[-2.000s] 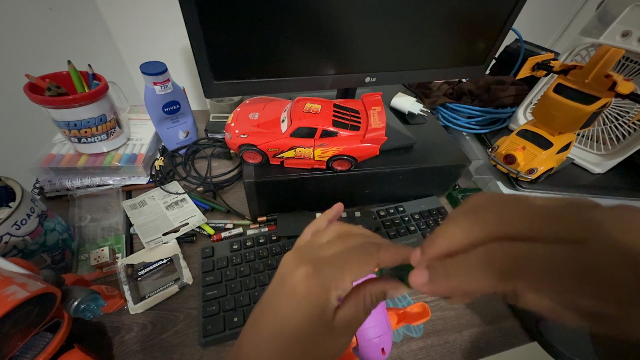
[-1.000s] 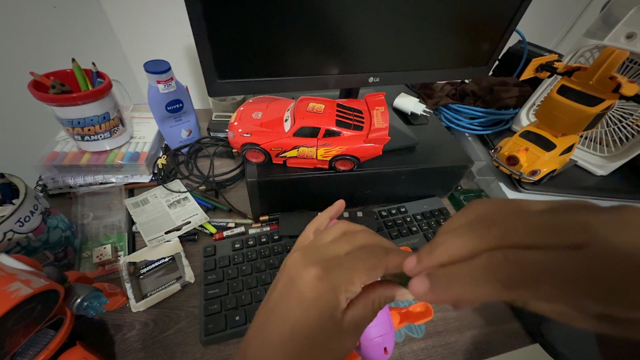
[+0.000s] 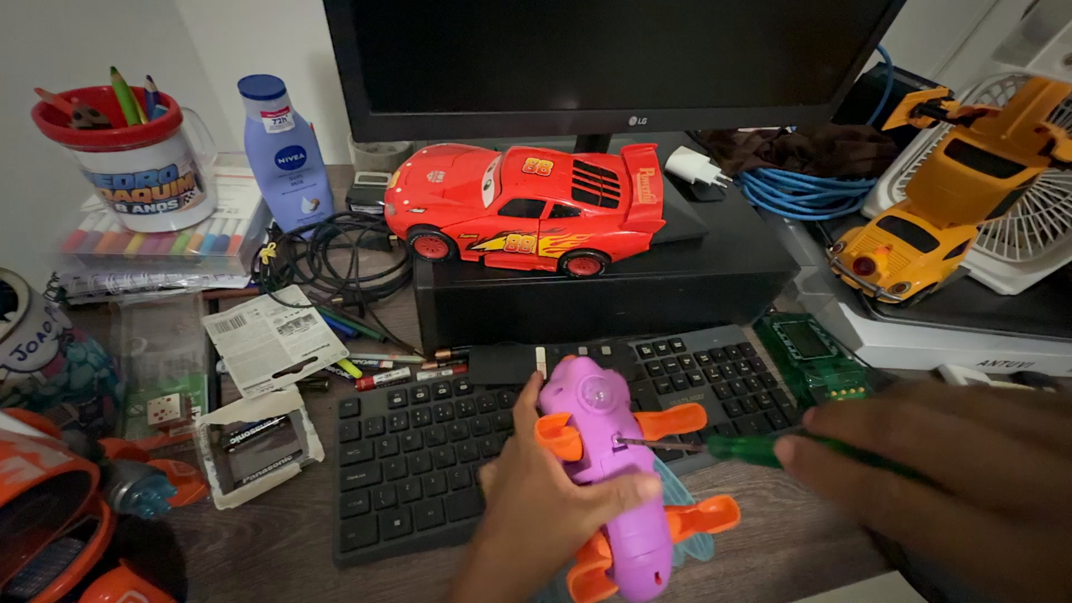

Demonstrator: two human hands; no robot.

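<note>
My left hand [image 3: 553, 511] is wrapped around a purple plastic toy [image 3: 615, 469] with orange limbs and translucent blue parts beneath it. The toy is held over the keyboard's front edge. From the right, my right hand [image 3: 904, 469] grips a screwdriver with a green handle [image 3: 745, 450]. The screwdriver's metal tip meets a small recess in the toy's body. The fingers of my right hand are partly blurred.
Under and behind the toy lies a black keyboard [image 3: 419, 452]. A red toy car [image 3: 528, 209] stands on a black box [image 3: 586, 306] before the monitor [image 3: 603, 67]. Battery packaging [image 3: 260, 448] lies left, a green circuit board [image 3: 808, 352] right, and a yellow toy robot car [image 3: 913, 243] farther right.
The purple toy, mostly hidden behind my hands before, now shows clearly in my left hand. My right hand has moved right, away from my left, and the screwdriver has come into plain view.
</note>
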